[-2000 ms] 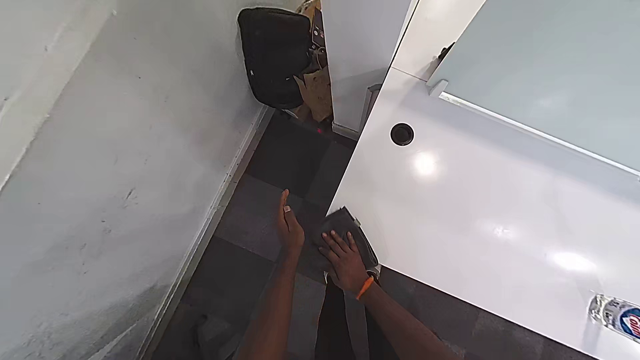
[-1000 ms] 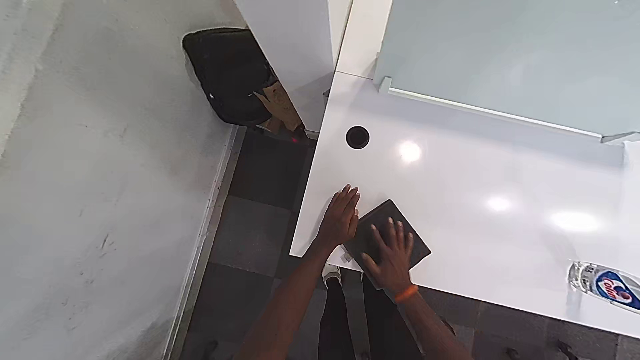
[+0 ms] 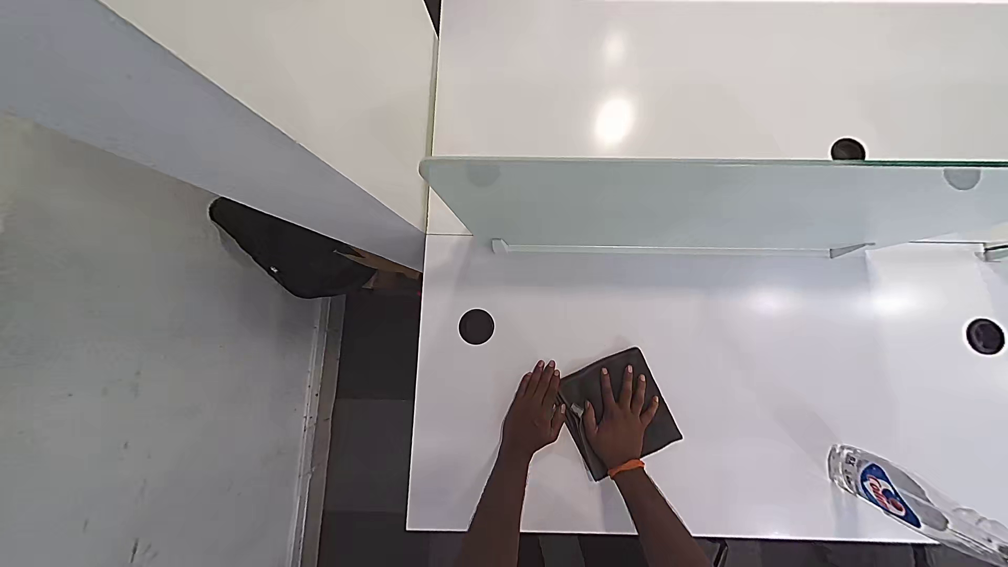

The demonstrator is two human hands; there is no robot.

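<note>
A dark folded cloth lies at a slant on the white desk, near its front edge. My right hand, with an orange band at the wrist, rests flat on the cloth with the fingers spread. Just left of it, my left hand lies palm down on the desk beside the cloth's left edge, holding nothing, its fingertips close to the cloth's corner. A small pale piece, perhaps a tag, shows on the cloth between the hands.
A clear plastic bottle with a blue label lies or leans at the right front. A frosted glass divider crosses the desk behind the hands. Round black cable holes are in the desktop. A black bag is at the wall on the left.
The cloth and right hand have moved from the desk's left corner further onto the desktop. The left hand, off the desk's edge two seconds ago, now rests on it. The view has shifted a lot.
</note>
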